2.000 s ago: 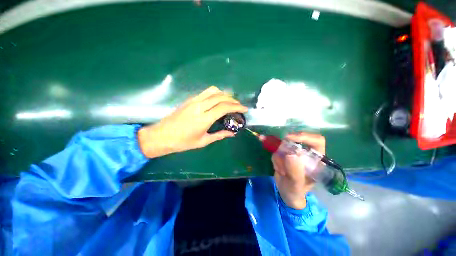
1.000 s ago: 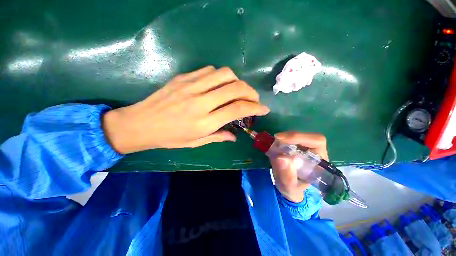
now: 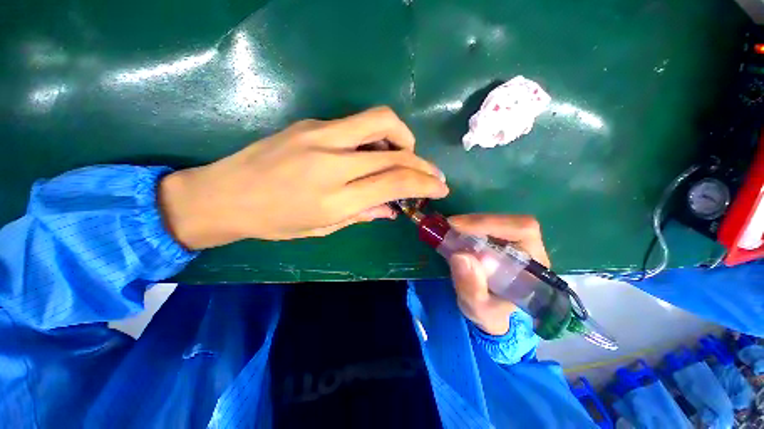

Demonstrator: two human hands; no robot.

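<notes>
My left hand [image 3: 310, 180] is closed around a small round black assembly [image 3: 409, 204]; the fingers cover most of it and only a small part shows at the fingertips. My right hand [image 3: 494, 268] holds the glue syringe [image 3: 503, 272] like a pen, with its dark red front toward the assembly and its green rear toward the lower right. The brass-coloured needle [image 3: 416, 216] is at the assembly's visible part; whether its tip touches is hidden. A crumpled white wiping tissue [image 3: 508, 112] with reddish specks lies on the bench beyond the hands.
The green bench [image 3: 578, 209] has its near edge just below my hands. At the right are the dark controller with its pressure gauge [image 3: 709, 198], a looping air hose [image 3: 659, 226] and part of the red tray [image 3: 747, 222]. Blue-covered items [image 3: 699, 377] stand at the lower right.
The view has shifted, so the bench edge, tissue and controller sit differently. My left hand has turned over the assembly, covering more of it. The syringe needle stays at the assembly.
</notes>
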